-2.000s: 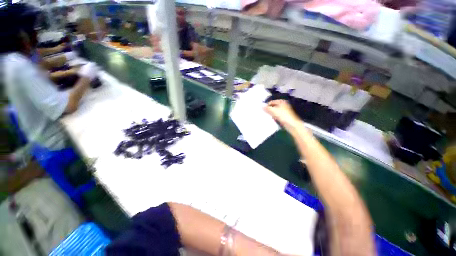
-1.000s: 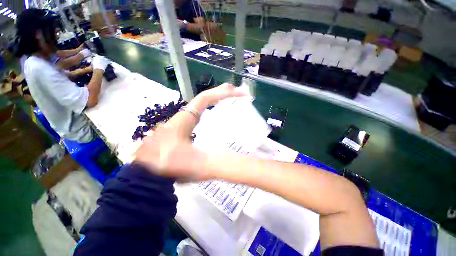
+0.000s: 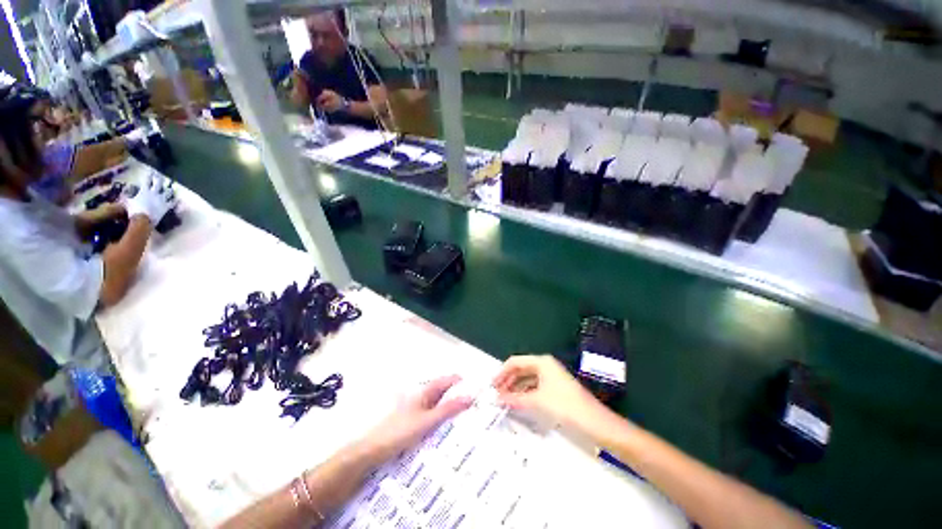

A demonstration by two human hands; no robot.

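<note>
A white label sheet [image 3: 439, 480] with rows of small print lies on the bench in front of me. My left hand [image 3: 426, 408] rests at its upper edge, thumb and finger on the sheet. My right hand [image 3: 542, 391] is at the upper right corner, fingertips pinched together. Whether a label is between them is too small and blurred to tell. Two black boxes with white labels, one near my right hand [image 3: 602, 356] and one further right [image 3: 802, 413], sit on the green belt [image 3: 682, 351].
Tangled black cables [image 3: 271, 341] lie on the white bench at left. A pale post [image 3: 277, 145] stands between bench and belt. Unlabelled-looking black boxes [image 3: 434, 266] sit on the belt. Black boxes with raised white flaps [image 3: 640, 186] stand across it. A person works at left, another beyond the belt.
My arms were crossed over a lifted white sheet; now they are apart, with both hands low at the printed sheet. The view has shifted, and more black boxes show on the belt.
</note>
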